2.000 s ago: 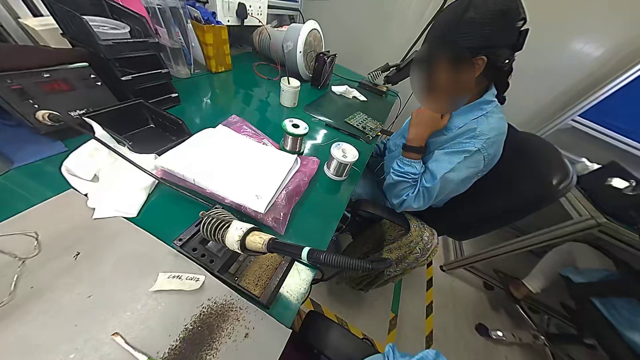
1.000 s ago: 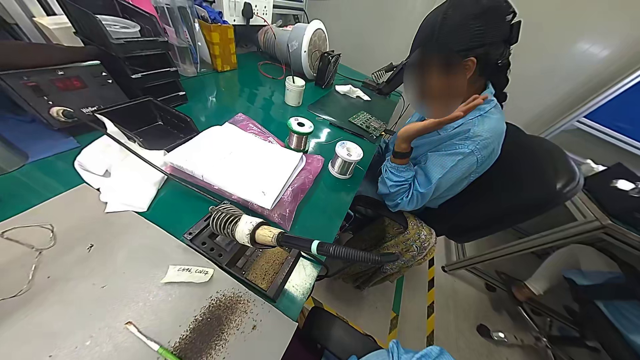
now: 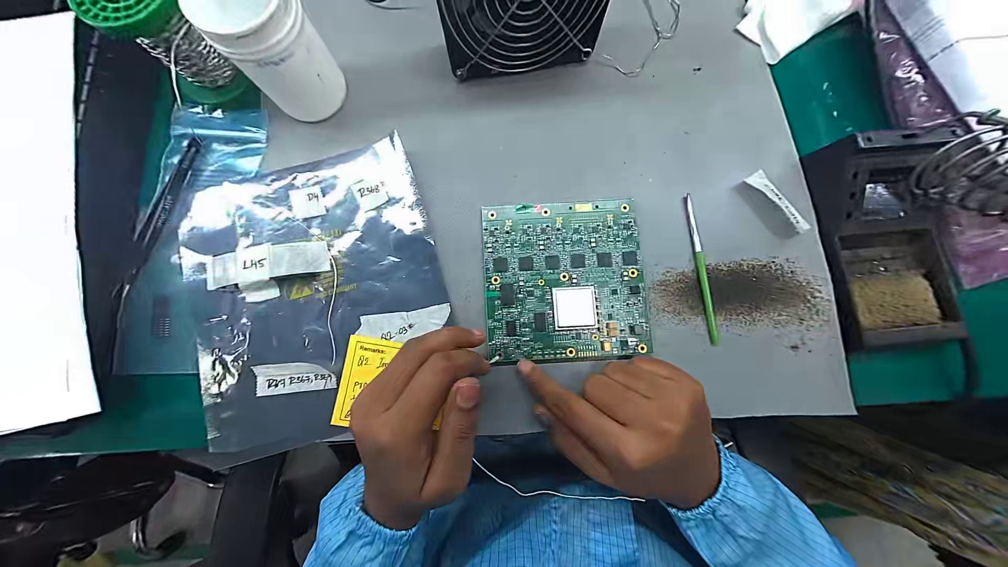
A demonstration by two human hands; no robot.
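A green printed circuit board (image 3: 564, 279) with a pale square chip (image 3: 574, 307) lies flat on the grey mat. My left hand (image 3: 421, 417) is at the board's lower left corner, its fingers bent and apart from the thumb; I cannot tell whether something small is between them. The index fingertip of my right hand (image 3: 630, 421) points at the board's lower edge, with the other fingers curled; what they may hold is hidden. Left of the board lies a silvery antistatic bag (image 3: 307, 331) with paper labels, and a yellow note (image 3: 362, 374) partly behind my left hand.
Right of the board, a green-handled brush (image 3: 703, 283) lies across brown crumbs (image 3: 764, 291). Beyond are a paper strip (image 3: 776, 201) and a soldering iron stand with a sponge (image 3: 894, 303). A black fan (image 3: 524, 31), a white bottle (image 3: 283, 67) and black tweezers (image 3: 167, 189) are further out.
The view has swung down and left from the neighbouring bench and seated person to the mat. Both my hands and the circuit board before me are now in view.
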